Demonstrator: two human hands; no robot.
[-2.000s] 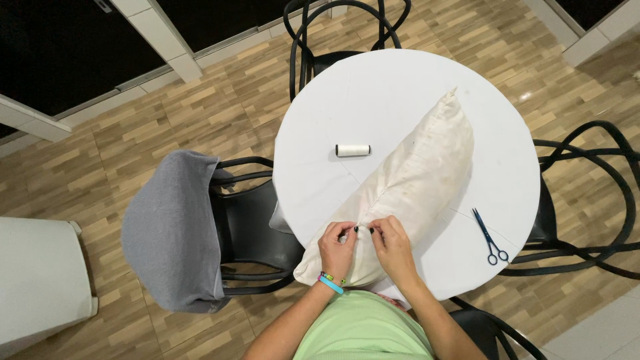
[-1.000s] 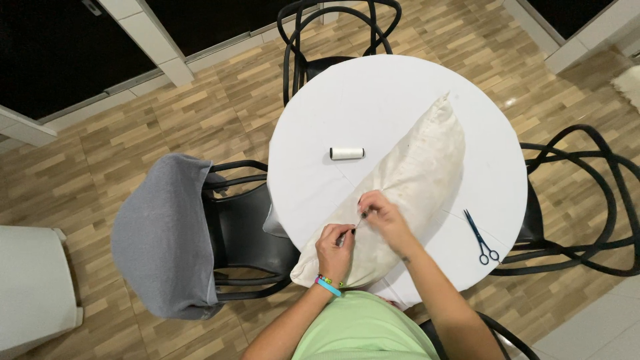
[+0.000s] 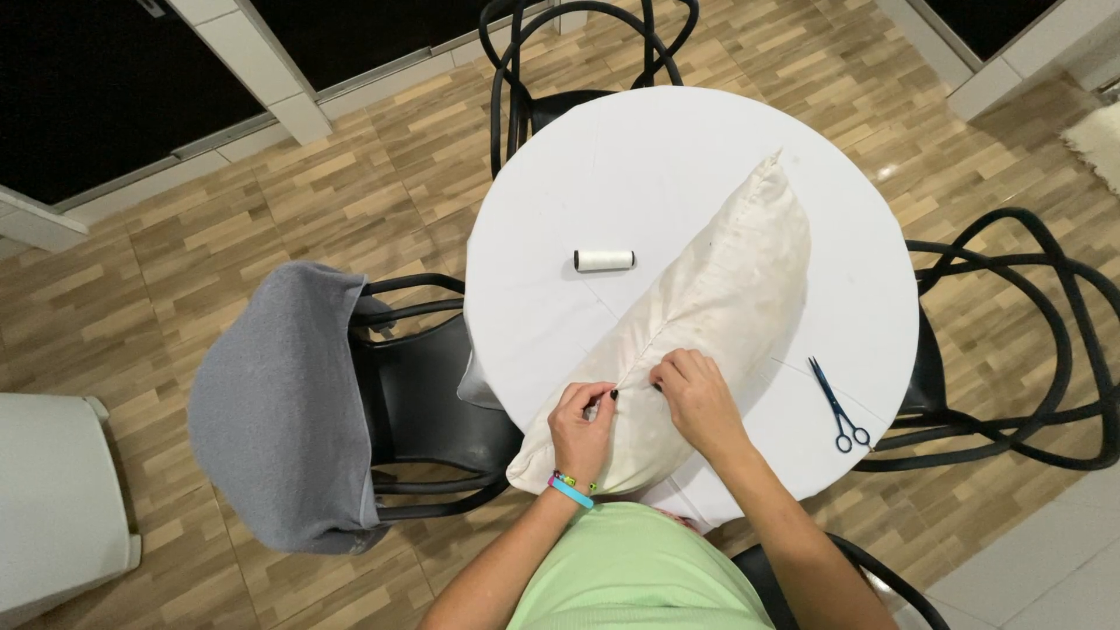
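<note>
A long cream fabric pillow (image 3: 735,280) lies diagonally across the round table, a seam running along its top. My left hand (image 3: 584,429), with bracelets at the wrist, pinches the fabric at the seam near the pillow's lower end. Just right of the seam, my right hand (image 3: 696,394) rests over the pillow with its fingers bent together; whether a needle or thread is between them is too small to tell. A spool of white thread (image 3: 604,261) lies on its side left of the pillow. Dark blue scissors (image 3: 837,407) lie at the table's right edge, blades nearly closed.
The round table has a white cloth (image 3: 542,201). Black chairs stand around it: one at the top (image 3: 569,105), one at the right (image 3: 927,376), one at the left (image 3: 429,385) with a grey cloth (image 3: 280,411) over its back. Another chair is partly visible at the lower right.
My right hand rose from the seam a second ago and is now lower, back near the pillow's surface. My left hand has stayed at the seam. Spool and scissors have not moved.
</note>
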